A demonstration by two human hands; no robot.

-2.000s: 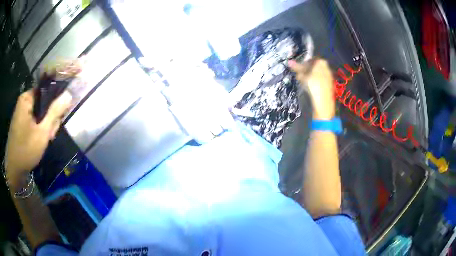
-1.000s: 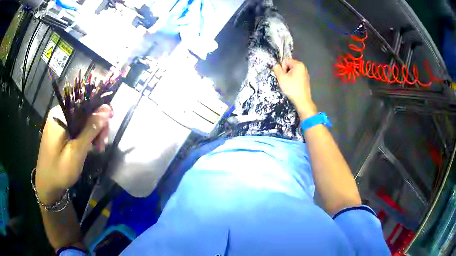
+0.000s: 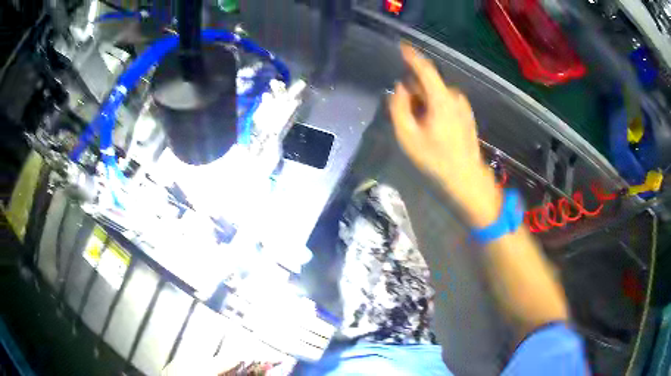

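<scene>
My right hand, with a blue wristband, is raised over the dark machine surface at centre right. Its fingers are apart, it is slightly blurred, and I see nothing in it. My left hand is out of the picture. The tips of a cable bundle show at the bottom edge, cut off. The silver loading fixture at lower left has spaced black cables across it and a yellow label. The machine plates beside it are glaringly bright.
A dark cylinder stands over the machine at upper left, with blue tubing around it. A black rectangle lies on a grey plate. Black-and-white patterned cloth is below centre. Red coiled hose and a red tray are at right.
The view has shifted towards the machine. My right hand has moved up from beside the patterned cloth, with its fingers more spread. My left hand has left the picture, and only cable tips show.
</scene>
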